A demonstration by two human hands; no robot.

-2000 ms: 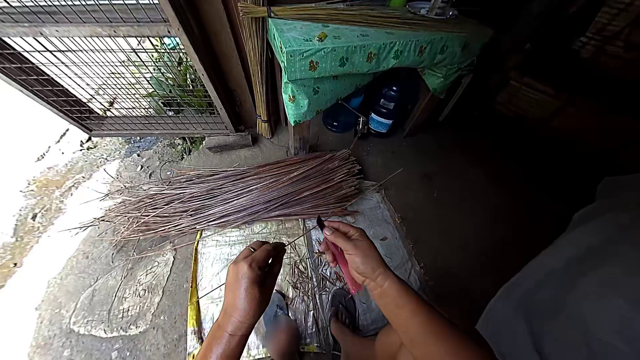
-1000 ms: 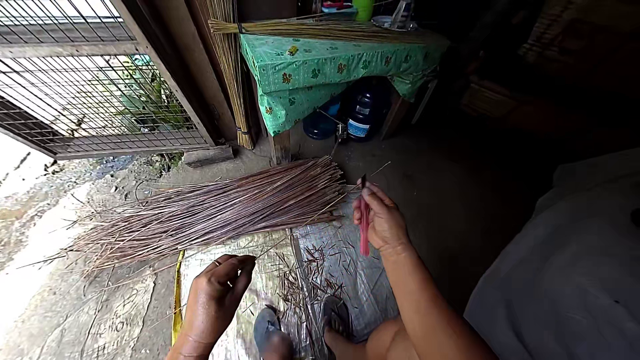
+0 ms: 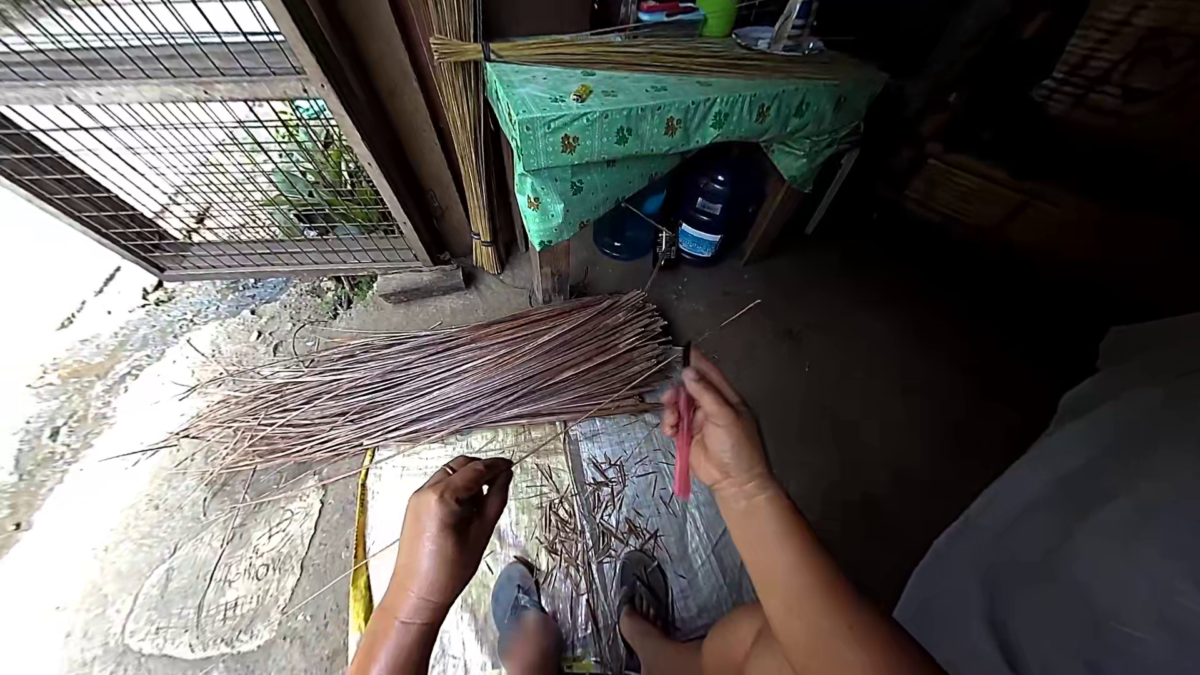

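My left hand (image 3: 459,511) pinches a thin stick (image 3: 581,419) that runs up to the right, past my right hand, and down to the lower left. My right hand (image 3: 717,427) is closed on a knife with a pink handle (image 3: 683,445); its dark blade points up beside the stick. Beyond both hands, a large loose pile of thin brown sticks (image 3: 450,375) lies on the ground. Short cut pieces (image 3: 581,525) are scattered on the sheet between and below my hands.
A table with a green patterned cloth (image 3: 619,131) carries a bundle of sticks (image 3: 656,58). Another bundle (image 3: 469,141) stands upright beside it. Blue water jugs (image 3: 708,211) are under the table. A wire mesh gate (image 3: 216,169) is at the left. Sandalled feet (image 3: 642,600) rest on the sheet (image 3: 694,525).
My hands were close together two seconds ago; they are now farther apart, with the stick stretching between them. The view has shifted slightly.
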